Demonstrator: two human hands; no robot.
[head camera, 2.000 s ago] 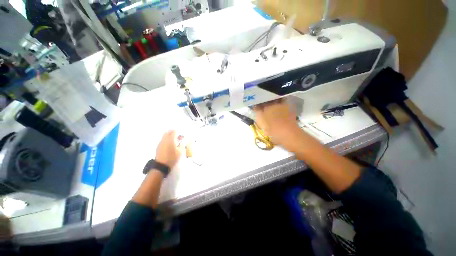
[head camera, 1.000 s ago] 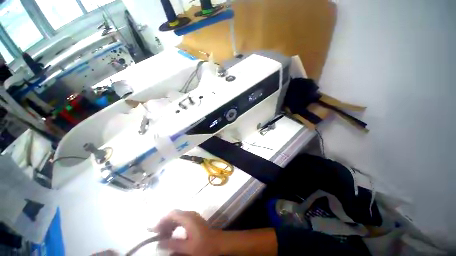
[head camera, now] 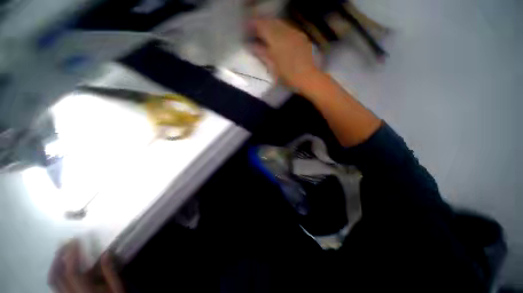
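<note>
The view is strongly blurred. A long dark navy strip [head camera: 195, 86] lies slantwise across the table and over its front edge. Yellow-handled shears [head camera: 173, 117] lie left of the strip, with dark blades pointing left. My right hand [head camera: 287, 54] is at the top centre, beyond the strip, by the right end of the table; its fingertips are blurred against a pale shape, and I cannot tell if it holds anything. My left hand [head camera: 86, 269] is at the lower left by the table's front edge, cut off by the picture's bottom; its grip is unclear.
The white table [head camera: 137, 171] is brightly lit, with a small dark item [head camera: 75, 214] at its lower left. Blurred machine parts are at the upper left. Black and tan strips [head camera: 338, 26] hang at the top. Pale scraps and bags [head camera: 344, 177] are below the table.
The view has swung and moved closer to the strip and shears. My right hand has moved up past the strip to the table's right end. My left hand now shows at the lower left.
</note>
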